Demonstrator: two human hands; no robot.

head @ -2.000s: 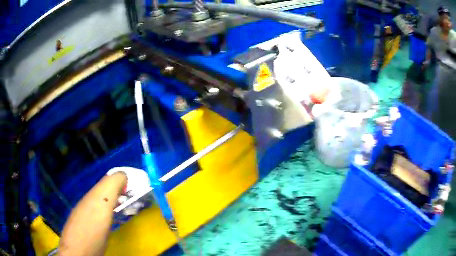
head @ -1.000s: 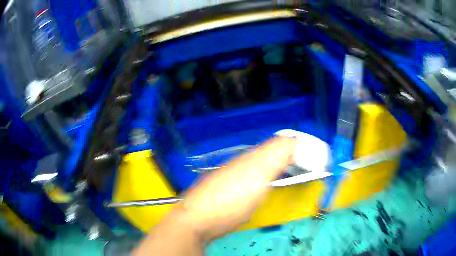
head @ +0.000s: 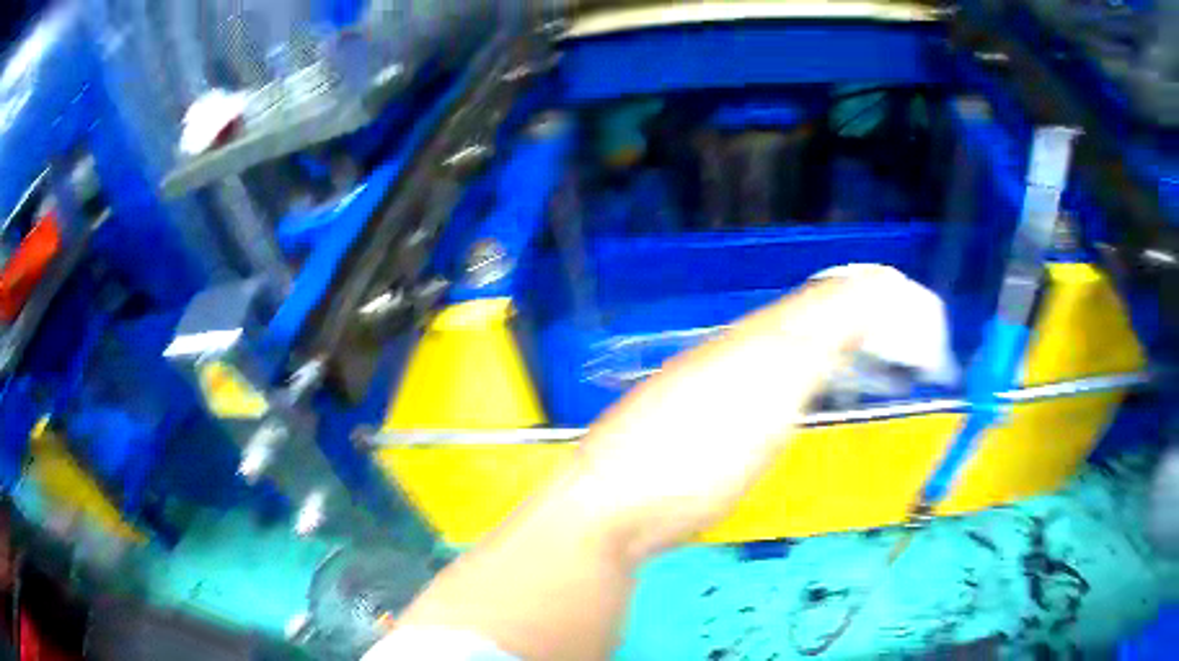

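My left hand [head: 899,329] wears a white glove and reaches from the lower left over the press guard's silver rail [head: 485,438]. The bare forearm crosses the middle of the view. The fingers are blurred and partly hidden, so I cannot tell their grip. An air blow gun [head: 998,362] with a blue grip and long metal nozzle stands upright at the rail, right of the hand and apart from it. My right hand is not in view.
The yellow guard panel [head: 840,479] spans the press front. Blue press framework surrounds a dark opening. A small white item [head: 213,122] lies on a grey ledge at upper left. Black scraps litter the green floor [head: 776,600]. A blue edge shows at lower right.
The view has swung left, bringing the press front to the middle and taking the crate mostly out of view. The gloved hand stays near the rail and appears further right.
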